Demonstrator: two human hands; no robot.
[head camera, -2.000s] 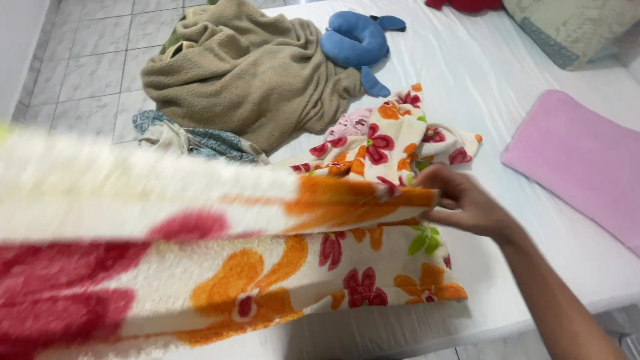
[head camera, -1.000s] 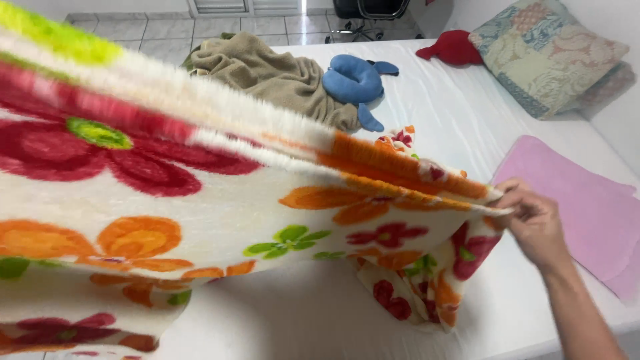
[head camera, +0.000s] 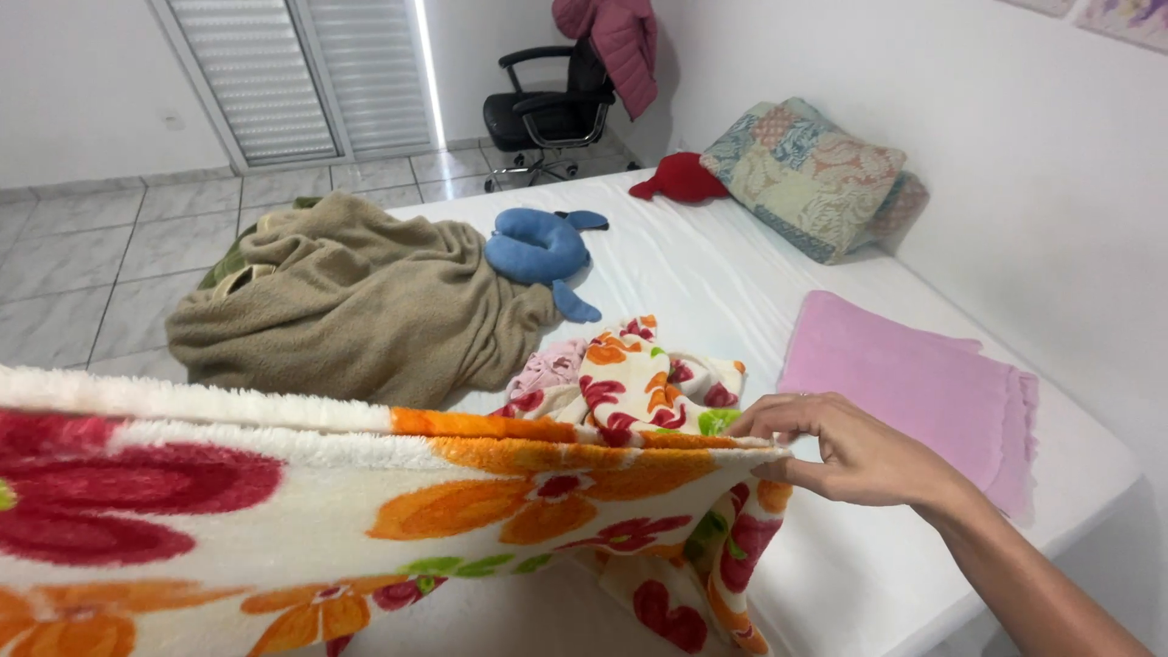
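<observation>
A white fleece blanket with red and orange flowers (head camera: 319,511) stretches across the lower left of the head view, its edges together along the top. My right hand (head camera: 821,443) pinches its right corner between thumb and fingers, above the bed. The blanket runs out of view on the left, and my left hand is not seen. Part of the flowered cloth hangs below my right hand, and more of it lies bunched on the white sheet (head camera: 721,274) behind. A pink crumpled cloth (head camera: 552,363) lies beside that bunch.
A beige blanket (head camera: 365,310) lies heaped at the bed's far left edge, beside a blue neck pillow (head camera: 538,246). A folded pink cloth (head camera: 885,383) lies on the right. Farther back are a red plush item (head camera: 680,178), a patchwork cushion (head camera: 803,178) and a black office chair (head camera: 547,105).
The blanket was held higher across the view a second ago and now hangs lower. My right hand keeps its pinch on the corner. The view has tilted up.
</observation>
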